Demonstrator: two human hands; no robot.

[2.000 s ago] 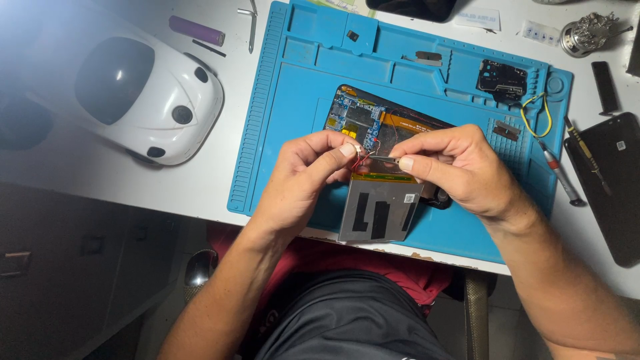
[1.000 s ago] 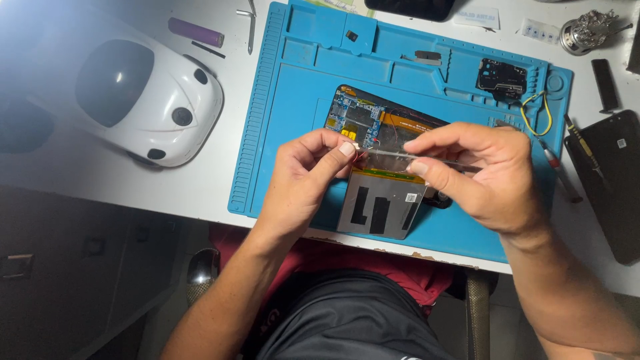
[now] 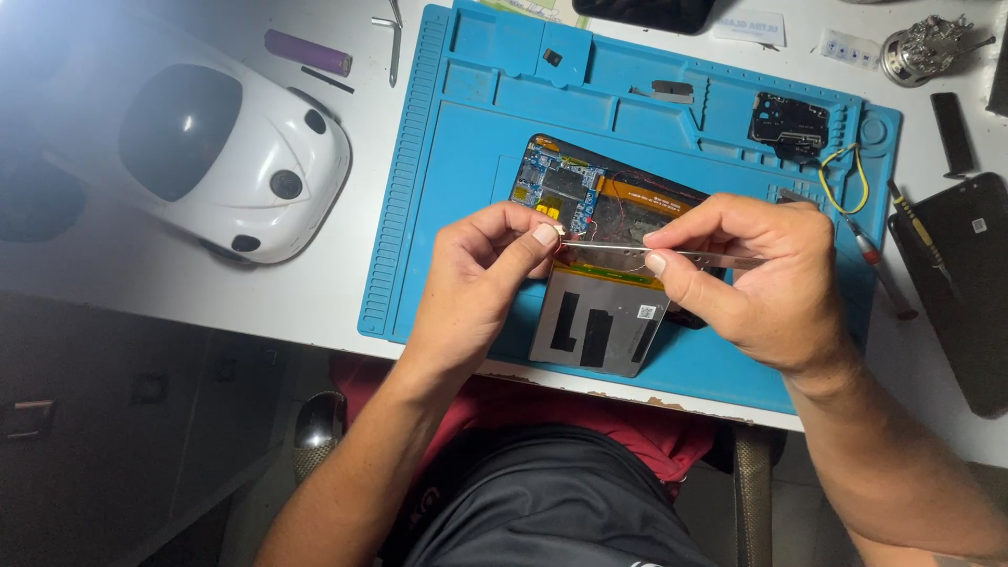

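Between thumb and forefinger my left hand (image 3: 492, 272) pinches a small pale part (image 3: 560, 231) with thin red wire; what it is exactly cannot be told. Metal tweezers (image 3: 685, 256) lie in my right hand (image 3: 760, 276), their tips at the left fingertips. Beneath both hands an opened tablet, its blue circuit board (image 3: 567, 185) and orange ribbon cable (image 3: 642, 195) showing, rests on a blue silicone repair mat (image 3: 465, 173). A silver display panel (image 3: 598, 323) with black strips extends toward me from the tablet's near side. Thin wires run near the board, partly hidden by my fingers.
Left of the mat stands a white toy-like car (image 3: 236, 157), with a purple cylindrical cell (image 3: 307, 52) behind it. A black circuit part (image 3: 789, 126) and a yellow wire loop (image 3: 844, 177) are at the mat's right. Beyond are a screwdriver (image 3: 882, 268) and a dark phone-shaped panel (image 3: 957, 291).
My right hand has shifted its hold on the tweezers, which now show more of their length than two seconds ago. The left hand keeps its pinch in about the same place.
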